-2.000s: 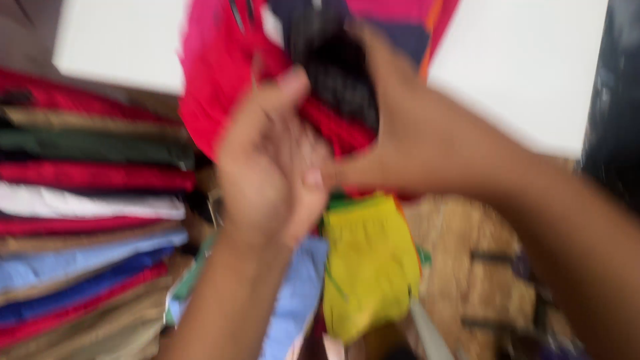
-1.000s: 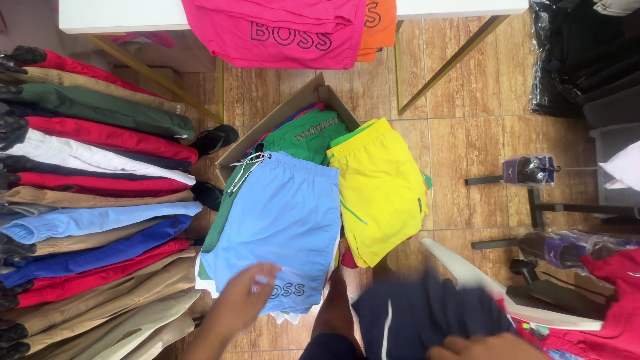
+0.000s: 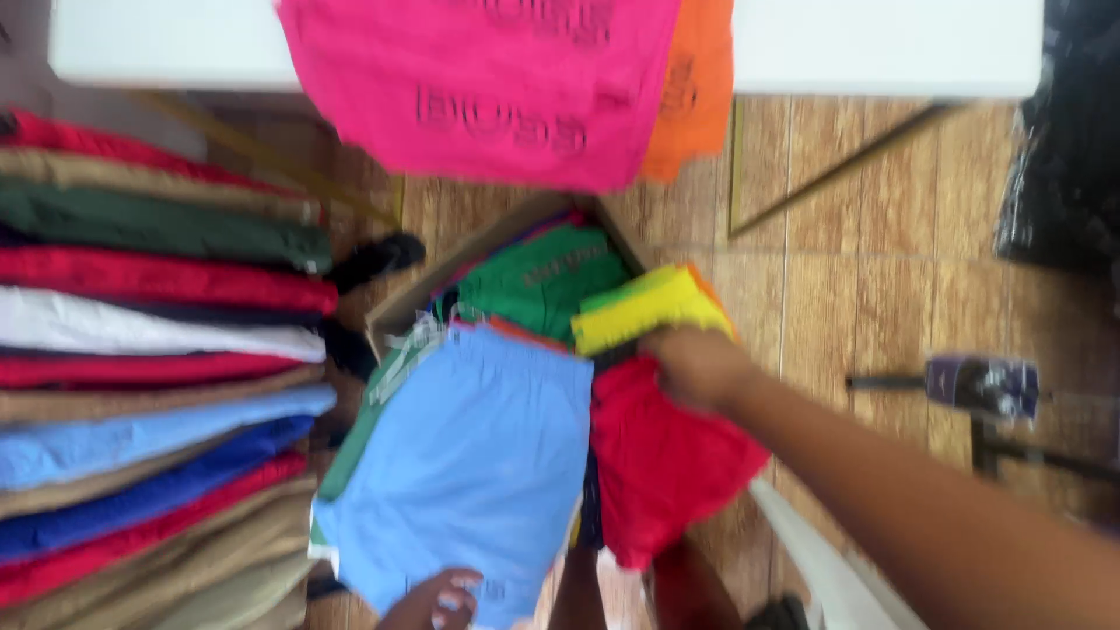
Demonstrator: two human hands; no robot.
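My right hand (image 3: 700, 363) is at the waistband of red shorts (image 3: 669, 455), its fingers blurred and bent over the cloth. Folded yellow shorts (image 3: 652, 306) lie just above that hand. Light blue shorts (image 3: 472, 455) are spread over the near left side of a cardboard box (image 3: 455, 254). Over their printed lower edge, at the bottom of the view, is my left hand (image 3: 437, 604); it is blurred. Green shorts (image 3: 551, 271) lie inside the box.
Pink shorts (image 3: 490, 96) and orange shorts (image 3: 687, 87) hang over the edge of a white table (image 3: 875, 48). Folded garments (image 3: 157, 367) stand in a row at left. A dark metal rack (image 3: 888, 382) is at right, with black plastic-wrapped goods (image 3: 1063, 149) behind.
Red shorts now lie where the yellow pair was spread, and my right hand has moved up onto them. The dark blue garment seen near my right hand one second ago is no longer there.
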